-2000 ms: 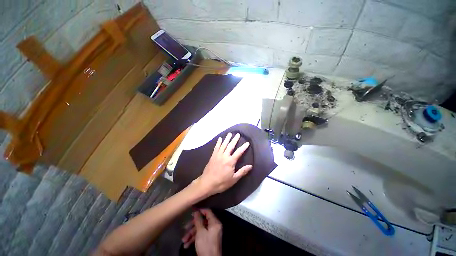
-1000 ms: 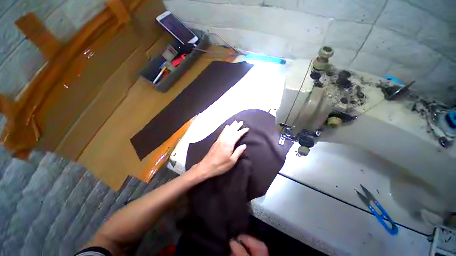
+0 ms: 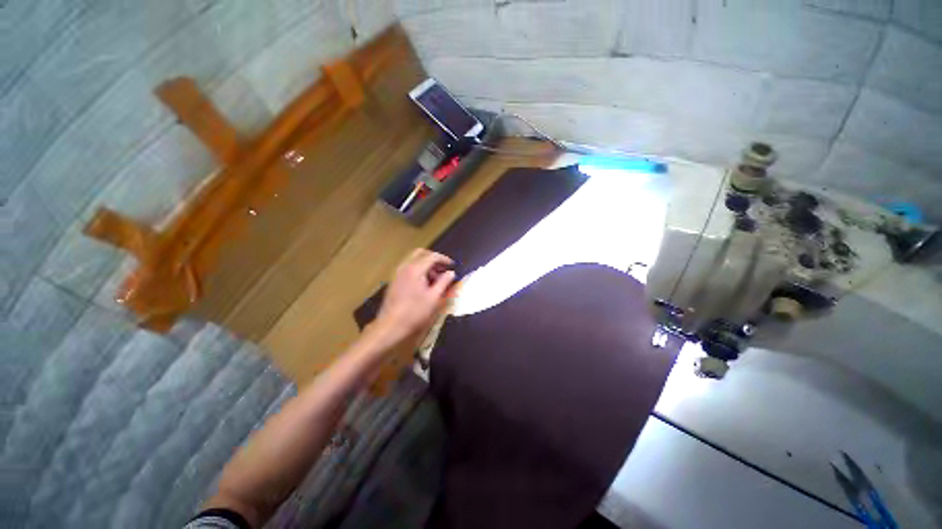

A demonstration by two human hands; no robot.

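Note:
A large dark brown cut piece (image 3: 558,382) with a rounded top lies on the table, its right edge close to the needle area (image 3: 666,336). Its lower part hangs over the table's front edge. My left hand (image 3: 418,294) is over the near edge of a long dark brown strip-like piece (image 3: 506,217) on the cardboard, fingers curled. I cannot tell if they pinch the fabric. My right hand is not in view. The sewing machine head (image 3: 713,258) stands right of the large piece.
A grey tool tray (image 3: 434,191) with a smartphone (image 3: 446,110) stands at the back left. Taped cardboard (image 3: 300,196) rises along the left. Blue-handled snips (image 3: 862,496) lie at the lower right. A glowing light bar (image 3: 620,163) is at the back.
My left hand has left the large piece and moved left to the strip. My right hand has gone out of view. The large piece now lies spread out flatter. The view has shifted.

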